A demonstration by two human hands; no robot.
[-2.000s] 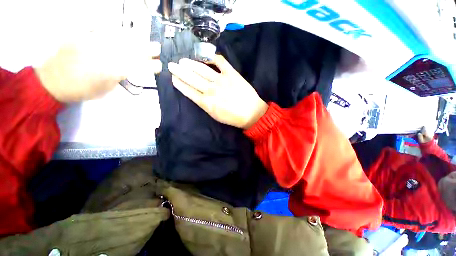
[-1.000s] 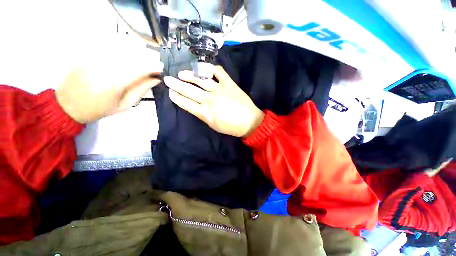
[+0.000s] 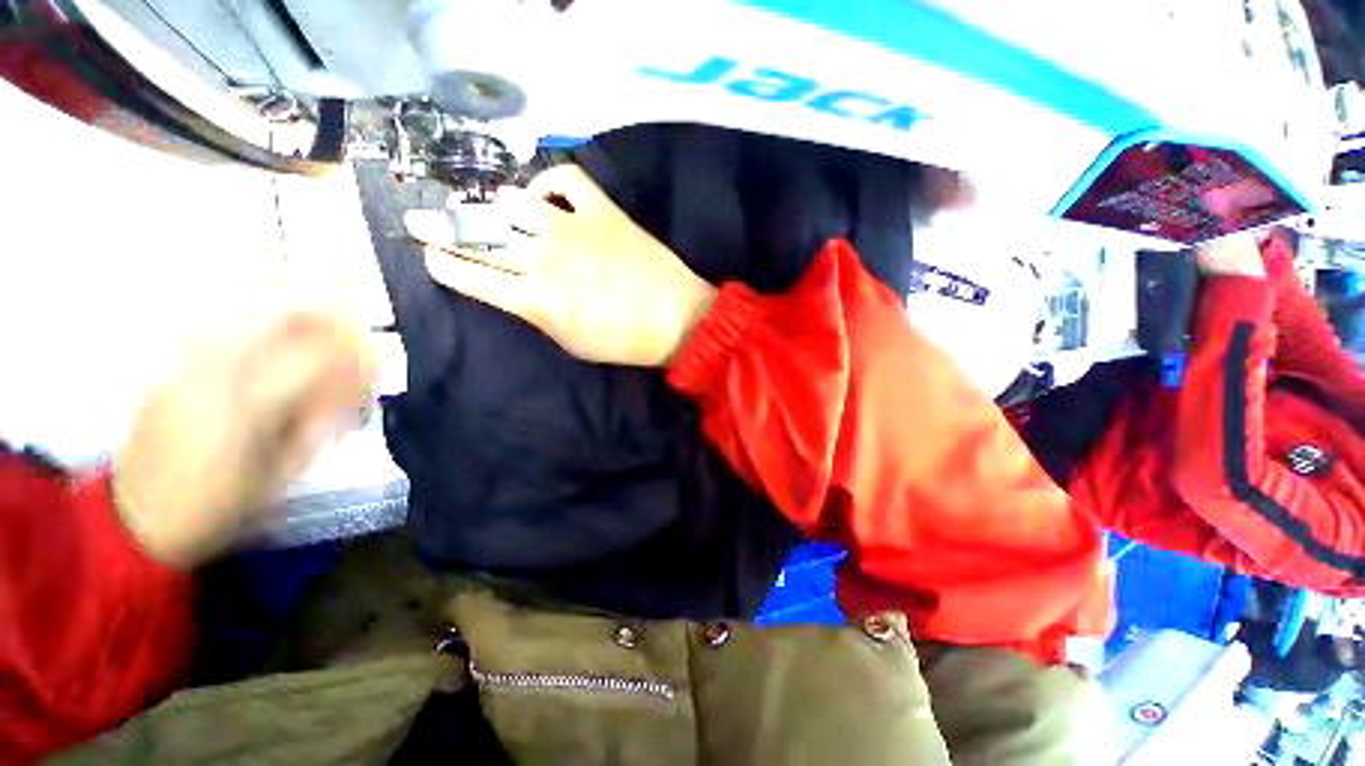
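Observation:
A black cloth garment (image 3: 554, 464) lies under the sewing machine head (image 3: 838, 90), and its lower part hangs over the table's front edge. My right hand (image 3: 576, 270) lies flat on the cloth, fingers pointing left, close by the round tension discs (image 3: 473, 159). The fingertips are beside a small whitish knob (image 3: 482, 222). My left hand (image 3: 247, 427) is blurred, off the cloth to its left, above the table's front part. Its fingers are too blurred to tell their shape. The needle and presser foot cannot be made out clearly.
A control panel (image 3: 1183, 192) is at the machine arm's end. A person in a red jacket (image 3: 1198, 434) is at the right. A marked measuring strip (image 3: 352, 512) runs along the table's front edge. My olive coat (image 3: 794, 703) is below the cloth.
My left hand has come off the cloth edge and moved down toward the table's front. My right hand stays on the cloth. The view has shifted, and the other person's pose has changed.

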